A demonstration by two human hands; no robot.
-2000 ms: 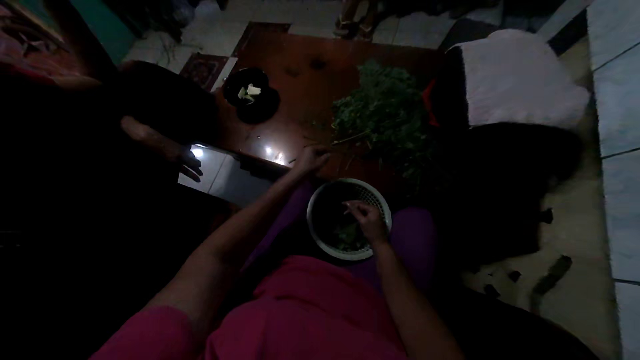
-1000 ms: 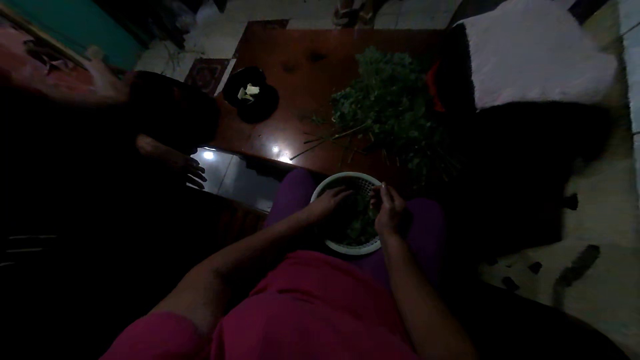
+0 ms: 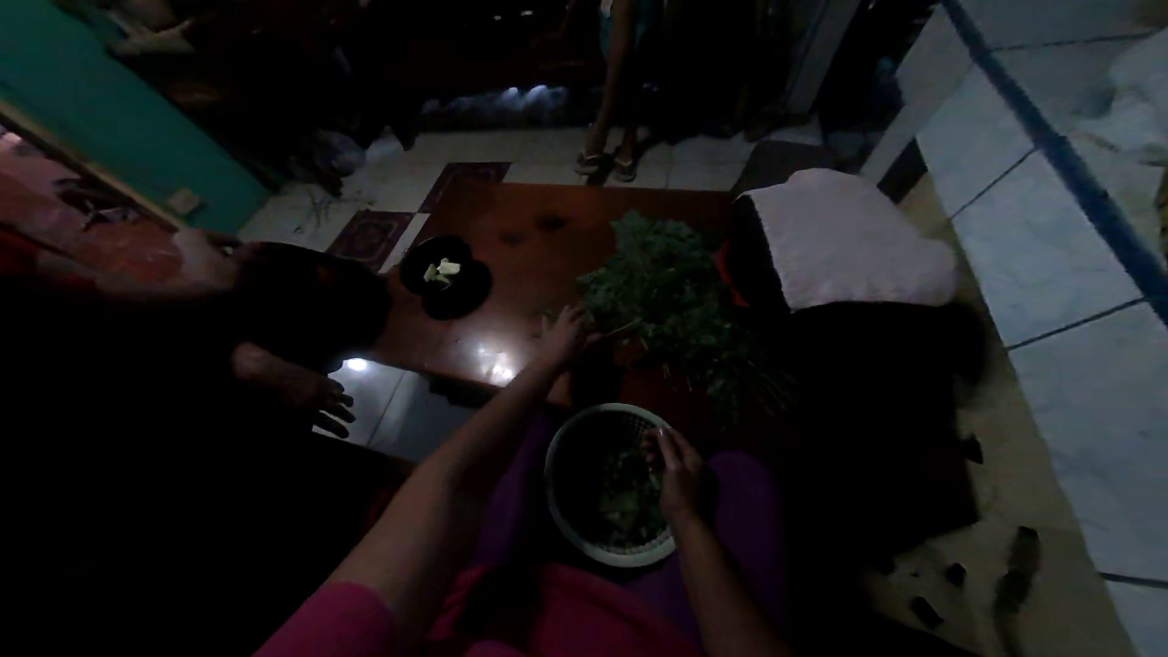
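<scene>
A round plastic basket (image 3: 555, 484) with a pale rim rests on my lap, with green leaves (image 3: 630, 502) in its bottom. My right hand (image 3: 673, 461) is over the basket's right rim, its fingers bent together; whether they hold a leaf is too dark to tell. My left hand (image 3: 568, 338) reaches out over the wooden table (image 3: 520, 237), at the near left edge of a big pile of leafy green stems (image 3: 666, 283). A thin stem lies by its fingers, but a grip on it cannot be made out.
A dark dish (image 3: 456, 301) with pale pieces of food (image 3: 443, 272) stands at the table's left. Another person's hand (image 3: 297, 388) is at the left. A white cloth (image 3: 849, 242) lies beyond the pile at right. A person's sandalled feet (image 3: 607, 164) are behind the table.
My left hand has moved from the basket out to the leafy pile on the table. My right hand remains at the basket. The view has tilted up.
</scene>
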